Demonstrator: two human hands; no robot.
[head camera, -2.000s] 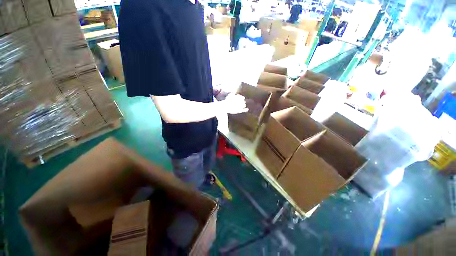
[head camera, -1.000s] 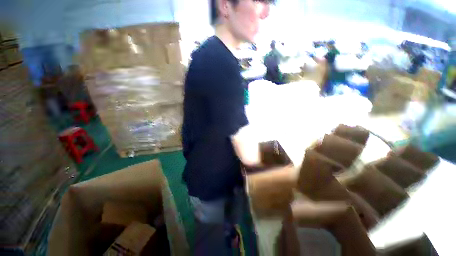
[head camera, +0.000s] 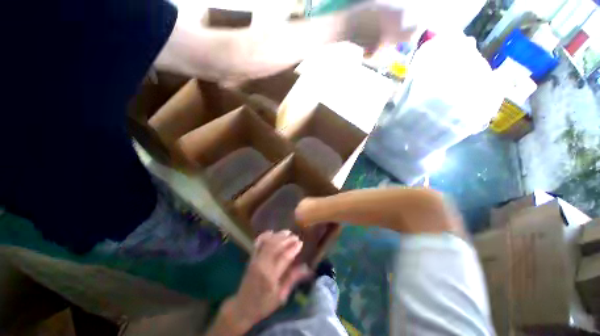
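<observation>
An open brown inner box (head camera: 289, 172) stands at the near end of the packing table, with a grey rounded item (head camera: 275, 209) inside. My left hand (head camera: 275, 266), bare and blurred, is at its near lower corner with bent fingers against the cardboard. My right hand (head camera: 314, 213) reaches from the right and grips the box's right side; its fingertips are hidden. Grey items also sit in the adjoining inner box (head camera: 238, 172) and the one behind it (head camera: 319, 151).
A person in a dark top (head camera: 66, 125) stands close at left, a blurred arm stretched across the boxes. A large carton (head camera: 99, 285) is at lower left. Translucent bags (head camera: 427, 125), a yellow crate (head camera: 508, 117) and brown cartons (head camera: 536, 262) are at right.
Both my hands have come into view at the nearest inner box. My view has turned down and right, closer to the table. The other person's arm now reaches across the boxes.
</observation>
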